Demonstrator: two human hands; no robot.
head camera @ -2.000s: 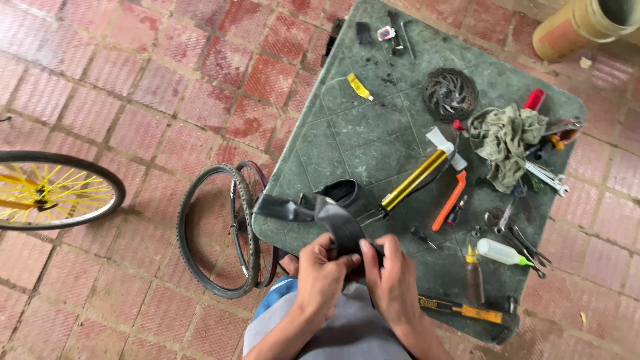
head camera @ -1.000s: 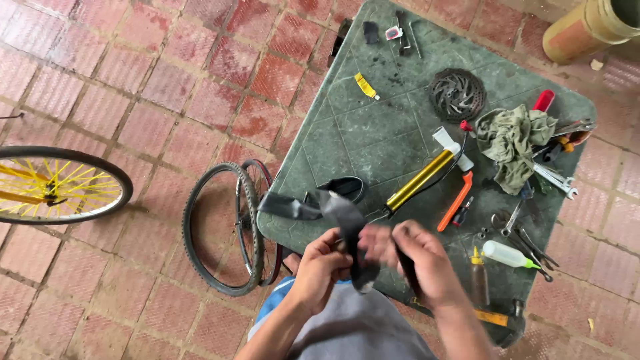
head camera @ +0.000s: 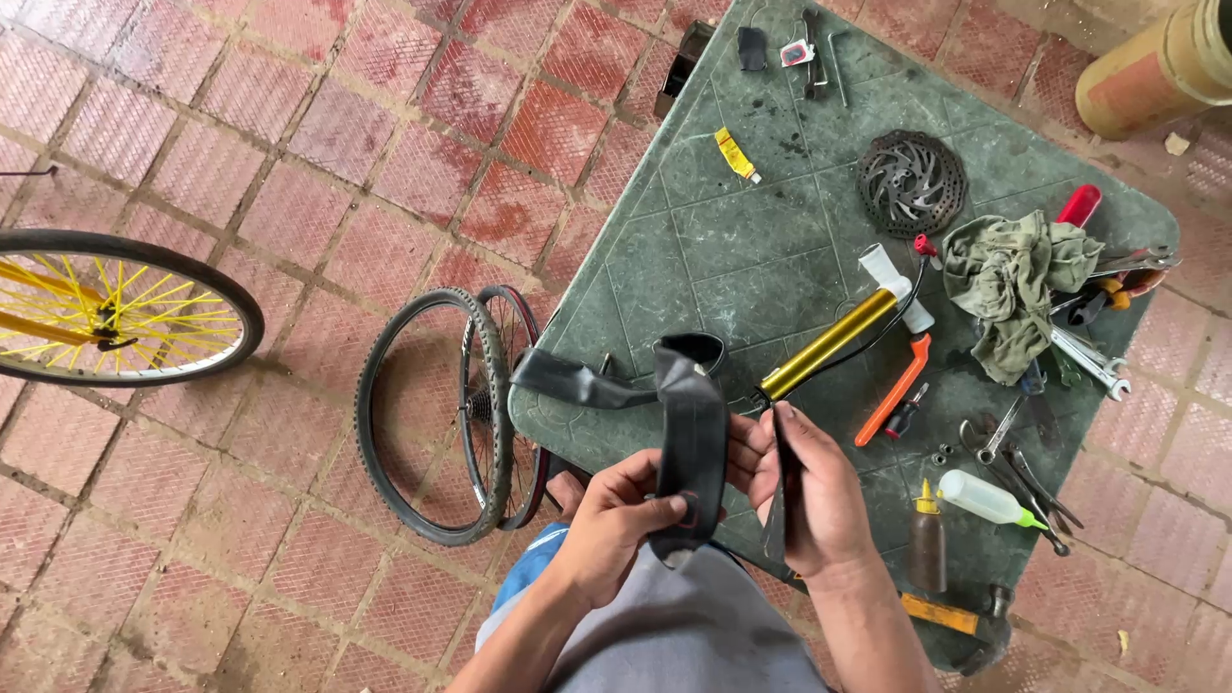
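A black rubber inner tube (head camera: 693, 433) hangs in a loop over the table's near left corner, one part lying flat on the tabletop. My left hand (head camera: 621, 525) grips it, thumb beside a round patch with a red rim (head camera: 687, 510). My right hand (head camera: 813, 491) is closed on a dark flat strip (head camera: 786, 481), which may be another part of the tube; I cannot tell. Just beyond the right hand lies a gold hand pump (head camera: 828, 345) with a black hose. An orange-handled tool (head camera: 895, 390) and a small screwdriver (head camera: 906, 411) lie to its right.
The green table (head camera: 751, 231) bears a brake disc (head camera: 911, 183), a rag (head camera: 1020, 279), wrenches (head camera: 1088, 361), a yellow tube (head camera: 736, 154), two bottles (head camera: 987, 496) (head camera: 927, 544) and a hammer (head camera: 962, 616). Left of it are a bicycle tire (head camera: 371, 414) and a yellow-spoked wheel (head camera: 115, 318).
My hands worked close together two seconds ago; the right one then moved away to the right with a dark strip. The patch with the red rim now shows by my left thumb.
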